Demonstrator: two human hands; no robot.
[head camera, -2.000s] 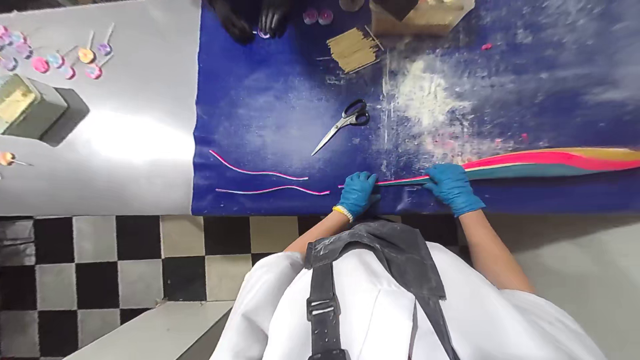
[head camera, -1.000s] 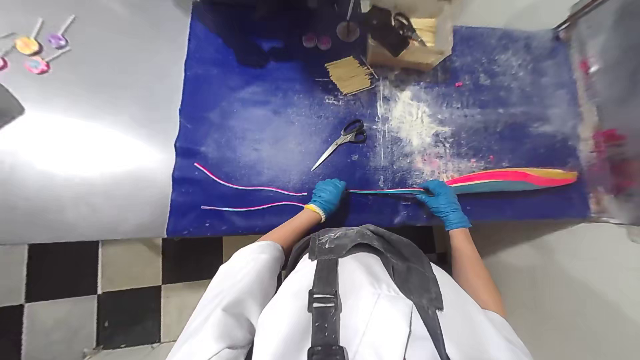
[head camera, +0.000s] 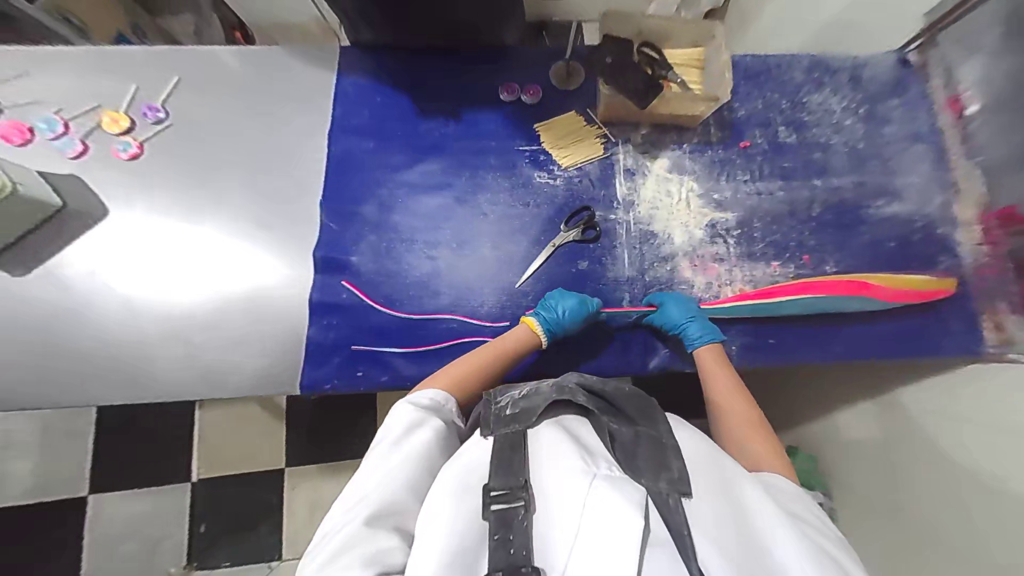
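Observation:
A long striped piece of pulled candy (head camera: 832, 294), pink, teal, white and yellow, lies along the near edge of the blue mat, thick at the right and drawn thin toward the left. My right hand (head camera: 682, 318), in a blue glove, is closed around its narrow part. Further left, my gloved left hand (head camera: 565, 314) grips the thin strand. One thin pink-and-white candy strand (head camera: 424, 315) and a second strand (head camera: 416, 349) lie to the left of my left hand. Metal scissors with black handles (head camera: 562, 242) rest beyond my left hand, pointing toward me.
A pile of sticks (head camera: 572, 141) lies at the back, beside an open box (head camera: 652, 112) holding scissors and more sticks. Two small purple round pieces (head camera: 520, 93) sit left of a round metal piece (head camera: 566, 74). White powder (head camera: 676, 200) marks the mat. Lollipops (head camera: 116, 122) lie on the metal table.
Two seconds ago my hands were closer together relative to the scissors' position; a dark-gloved person's hands showed at the back and are gone now. The view has shifted.

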